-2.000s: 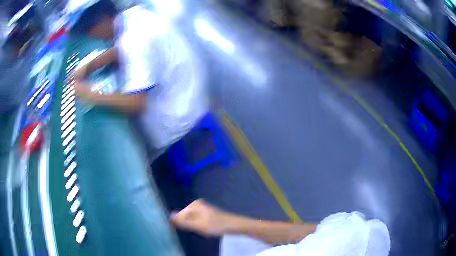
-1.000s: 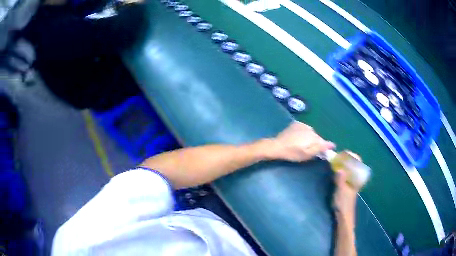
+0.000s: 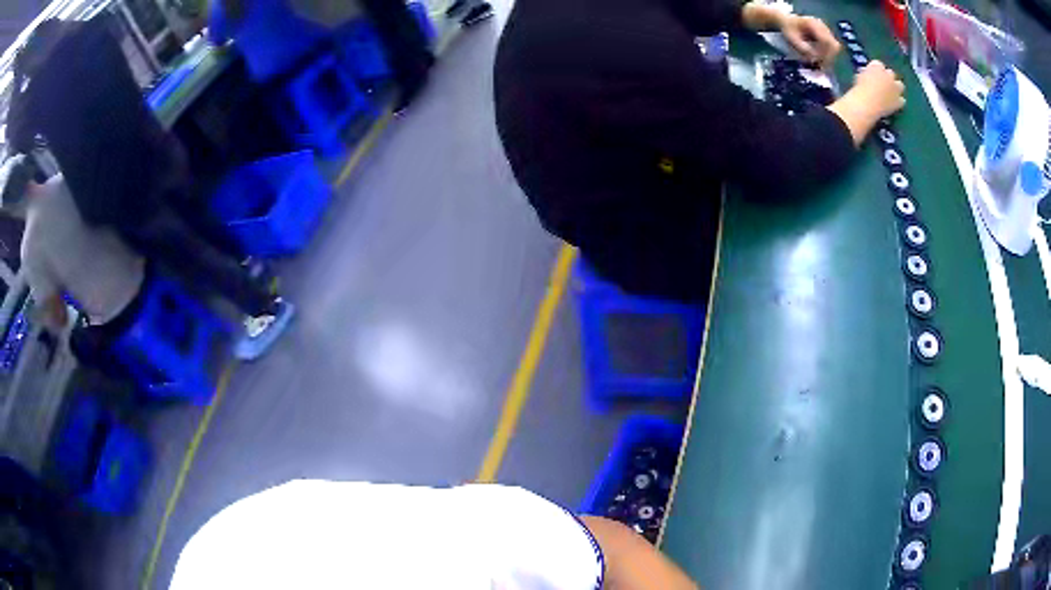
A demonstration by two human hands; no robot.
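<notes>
A single row of round black discs with pale centres [image 3: 921, 302] runs along the green belt on the right, from the far end to the bottom edge. The discs are close together, with one wider gap in the lower part. At the bottom edge my white sleeve and part of my bare forearm show, reaching right. The hand on that arm is cut off by the edge. My other hand is not in view either.
A worker in black [image 3: 622, 127] sits at the bench with both hands by the row and a small parts tray. A white-blue fan [image 3: 1012, 173] stands beyond. A blue crate [image 3: 599, 490] of black parts and blue stools [image 3: 640, 346] stand on the floor.
The view has swung away from my hands and the blue parts tray towards the aisle and the worker in black. Both hands and the yellowish item have left the picture.
</notes>
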